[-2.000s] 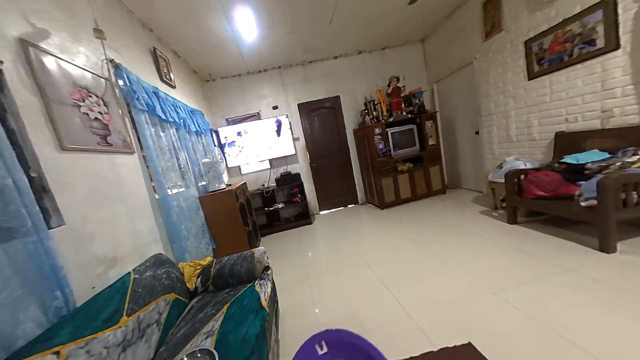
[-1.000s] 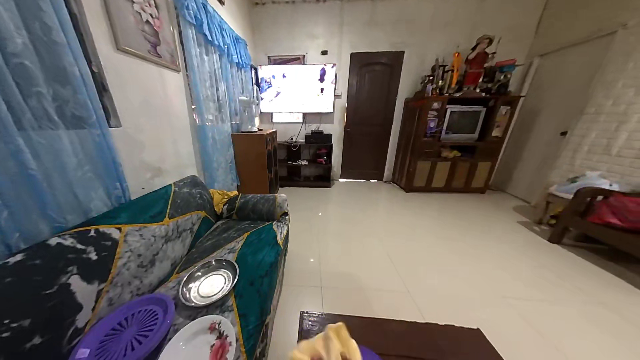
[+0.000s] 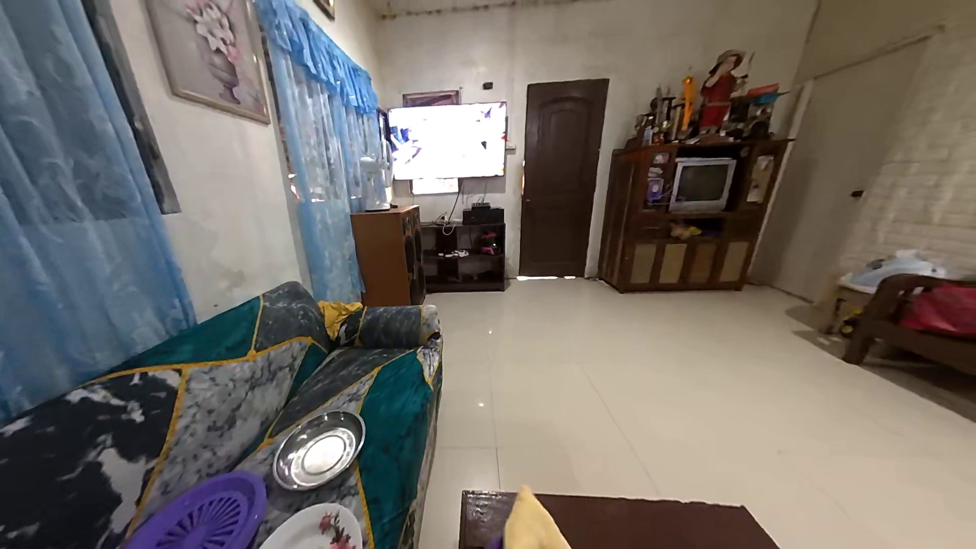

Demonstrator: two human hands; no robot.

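Neither of my hands shows in the head view. At the bottom edge a yellow cloth (image 3: pixel 530 524) stands up over the dark wooden table, with a sliver of something purple (image 3: pixel 496 543) beside it; what holds the cloth is hidden. On the patterned sofa seat lie a shiny round metal plate (image 3: pixel 319 450), a purple plastic slotted basket or tray (image 3: pixel 204 512) and a white plate with a red floral print (image 3: pixel 316 530), the last two cut by the frame's bottom edge.
The dark table (image 3: pixel 640 522) is at the bottom, right of the sofa (image 3: pixel 396 396). Pale tiled floor (image 3: pixel 564 366) stretches to a brown door (image 3: pixel 566 179). A wooden cabinet (image 3: pixel 640 221) stands at the back; a wooden bench (image 3: pixel 877 313) with cloth is at right.
The view has turned down and left since two seconds ago, bringing the plates on the sofa into sight. The yellow cloth at the bottom edge has changed shape since one second ago.
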